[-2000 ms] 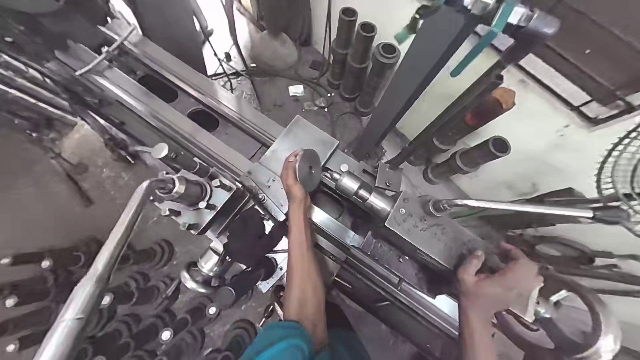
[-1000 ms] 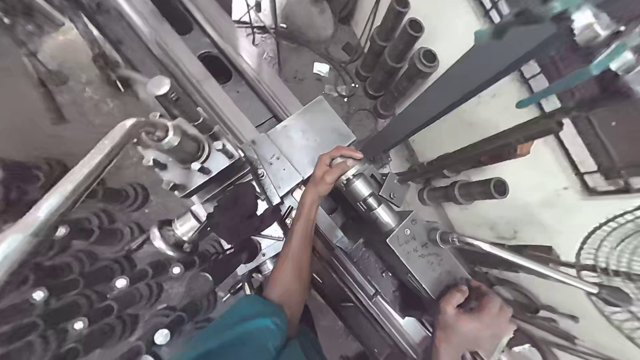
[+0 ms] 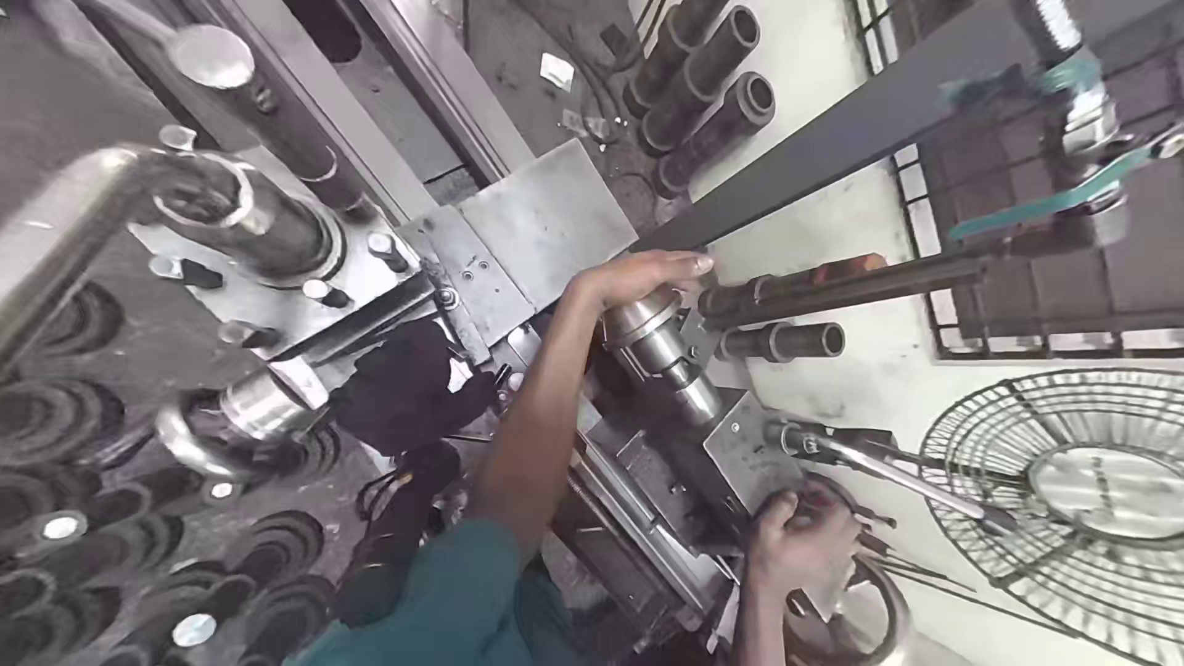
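Note:
A lathe runs diagonally through the view, its bed (image 3: 638, 518) below my arms. My left hand (image 3: 638, 277) lies over the far end of the steel tailstock spindle fitting (image 3: 652, 342), fingers stretched across it; what is under the palm is hidden. My right hand (image 3: 805, 546) is at the near end of the tailstock body (image 3: 754, 449), by the handwheel (image 3: 893, 620), fingers curled; its hold is unclear. A flat metal plate (image 3: 555, 222) lies just beyond my left hand. The tool post with its long lever (image 3: 250, 217) stands at the left.
Dark steel tubes (image 3: 712, 129) stand against the wall. A locking lever (image 3: 906, 476) rises from the tailstock, near a wire-guarded fan (image 3: 1101, 490). Many ringed metal parts (image 3: 55, 490) cover the floor at left. A dark cloth (image 3: 398, 388) hangs beside the carriage.
Two seconds ago my left hand held a round metal disc upright near the spindle; now it lies over the fitting's end. My right hand stays by the handwheel. The view has turned and moved closer.

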